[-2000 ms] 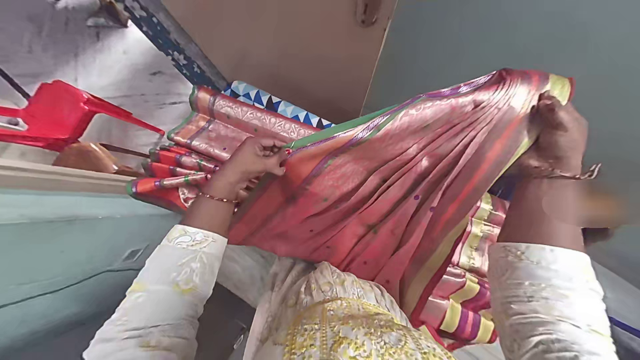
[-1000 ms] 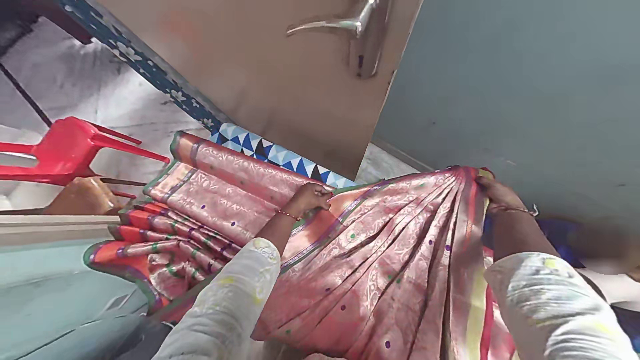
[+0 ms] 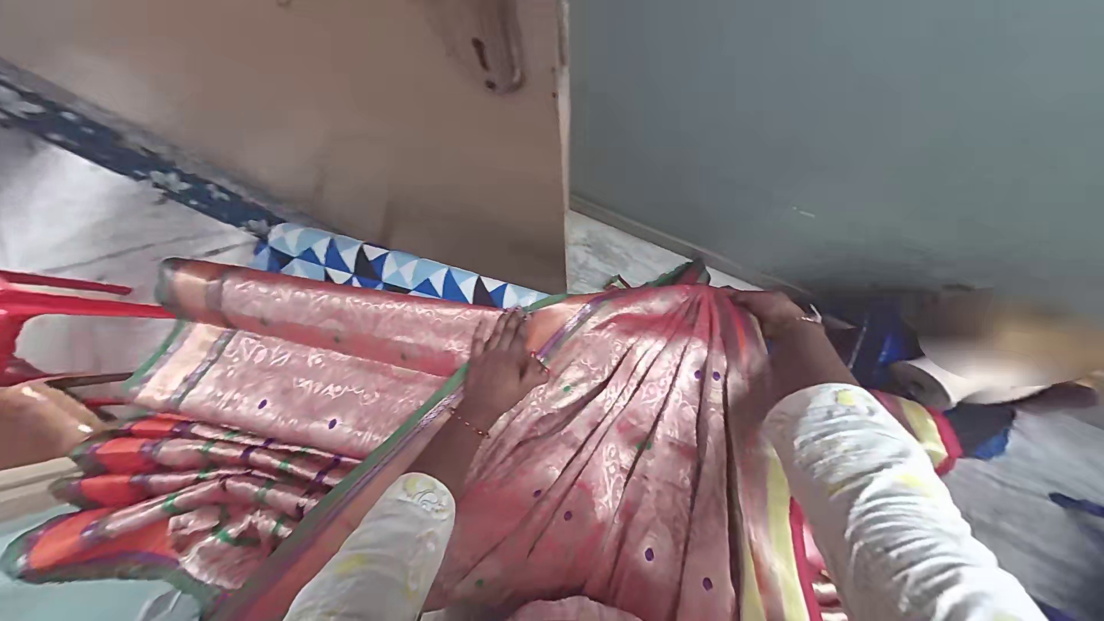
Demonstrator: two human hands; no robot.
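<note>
A pink brocade sari (image 3: 595, 448) with green, orange and purple borders spreads across the lower view, its pleats fanning down from the upper right. My left hand (image 3: 500, 366) lies on the cloth near a green-edged border, fingers extended and not closed on it. Gathered pleats are pinched in my right hand (image 3: 768, 315), at the top of the fan; its fingertips are partly hidden by the fabric. To the left, a folded length of the cloth and several orange-ended pleats lie over a pale surface.
A brown door (image 3: 388, 129) stands behind the cloth, beside a grey-green wall (image 3: 819, 129). A blue and white triangle-patterned cloth (image 3: 388, 267) lies at the door's foot. At the left edge are a red plastic chair (image 3: 52, 302) and a brown object (image 3: 43, 423). Dark blue items lie at right.
My left hand, earlier pinching the border, now lies spread on the cloth. The gathered pleats have come down from where my right hand held them raised two seconds ago.
</note>
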